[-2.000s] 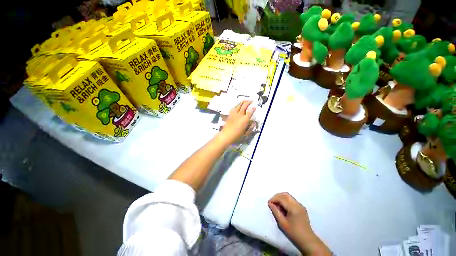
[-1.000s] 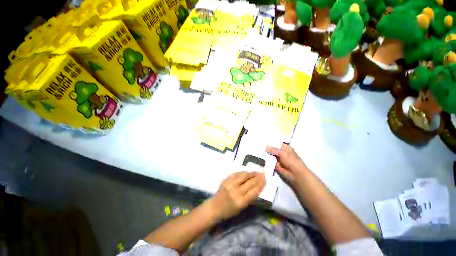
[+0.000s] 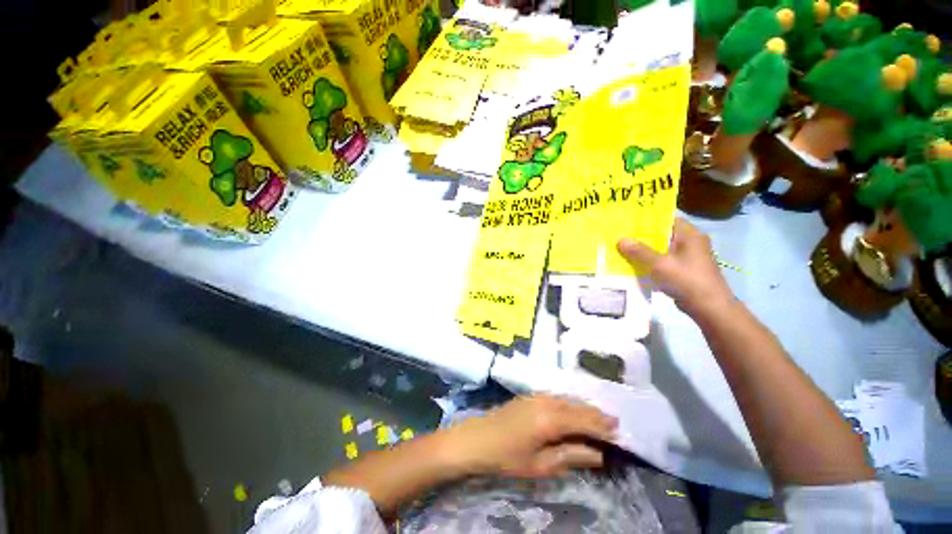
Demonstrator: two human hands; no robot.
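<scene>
A yellow box blank (image 3: 605, 188) with black "RELAX & RICH" print and green tree pictures stands tilted up over the near table edge. White slotted handle flaps show at its lower end. My right hand (image 3: 679, 266) grips the blank's right side, thumb on the printed face. My left hand (image 3: 538, 436) lies at the lower end of the white flaps, fingers bent; whether it grips them cannot be told. A pile of flat yellow and white blanks (image 3: 444, 89) lies behind, on the middle of the table.
Rows of closed yellow boxes (image 3: 235, 167) stand at left. Plush tree toys (image 3: 757, 99) with brown pots are massed at right. Printed white cards (image 3: 893, 428) lie near the right table edge. Yellow scraps (image 3: 351, 425) lie on the floor.
One blank was taken from the pile and drawn to the near edge. It has since been raised and tilted up. My right hand moved up along its side; my left hand moved nearer my body.
</scene>
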